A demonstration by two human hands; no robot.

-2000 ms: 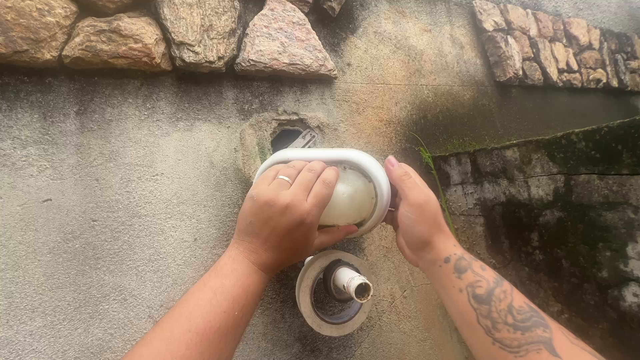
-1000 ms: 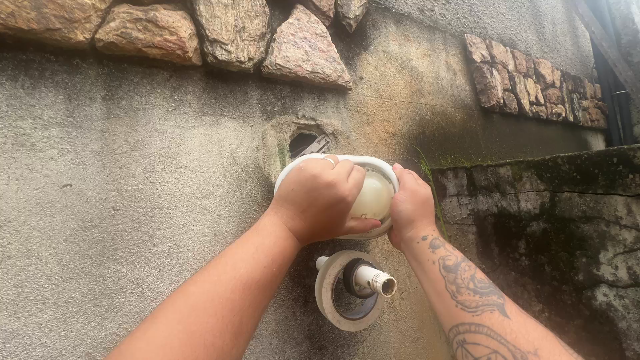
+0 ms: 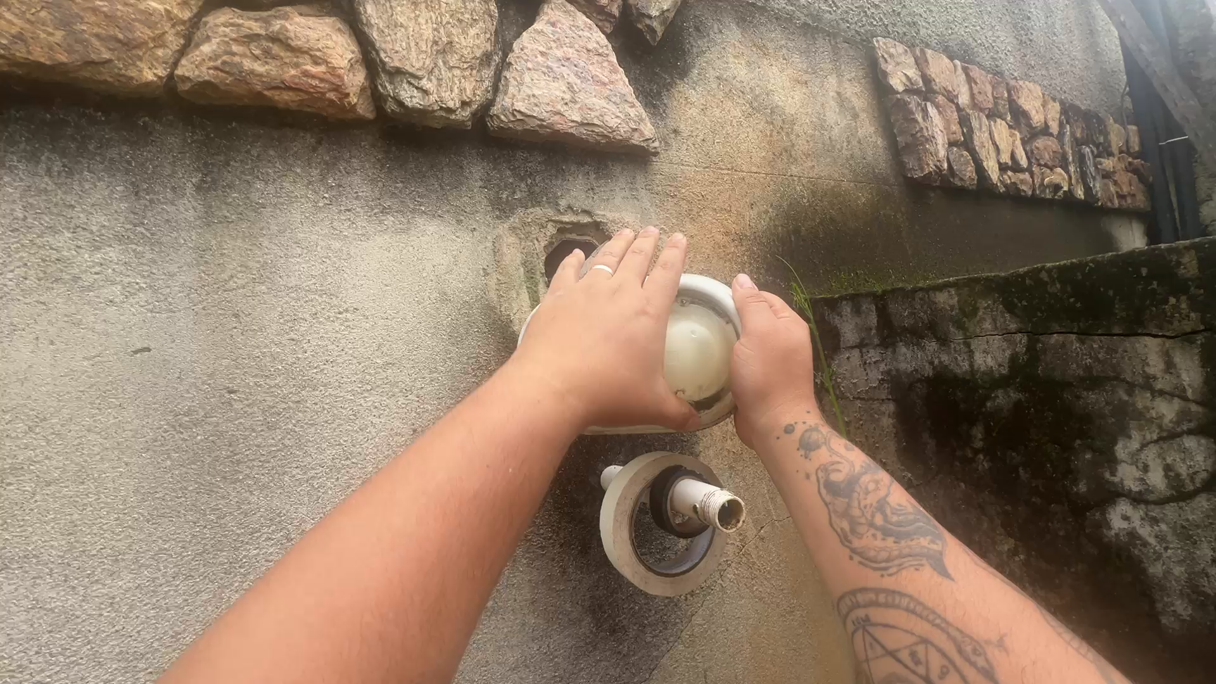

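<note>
A white oval bulkhead light fixture (image 3: 701,351) with a domed, cloudy cover is at the wall, just below a rough hole (image 3: 570,249). My left hand (image 3: 613,332), with a ring on one finger, lies over its left part with the fingers spread and the thumb along the lower rim. The fixture's right end is gripped by my right hand (image 3: 774,356), thumb up. Below, a threaded white pipe stub (image 3: 703,503) sticks out of the wall, with a roll of whitish tape (image 3: 622,532) and a black ring around it. The back of the fixture is hidden.
Rough stones (image 3: 570,81) jut from the wall above my hands. Another stone band (image 3: 1007,128) is at the upper right. A mossy, cracked low wall (image 3: 1026,380) stands at right, and thin grass (image 3: 803,299) grows near my right hand. Dark pipes (image 3: 1168,161) run at the far right.
My left hand's fingers, earlier bent over the fixture, are now straighter and spread toward the wall hole. My right hand still holds the right end.
</note>
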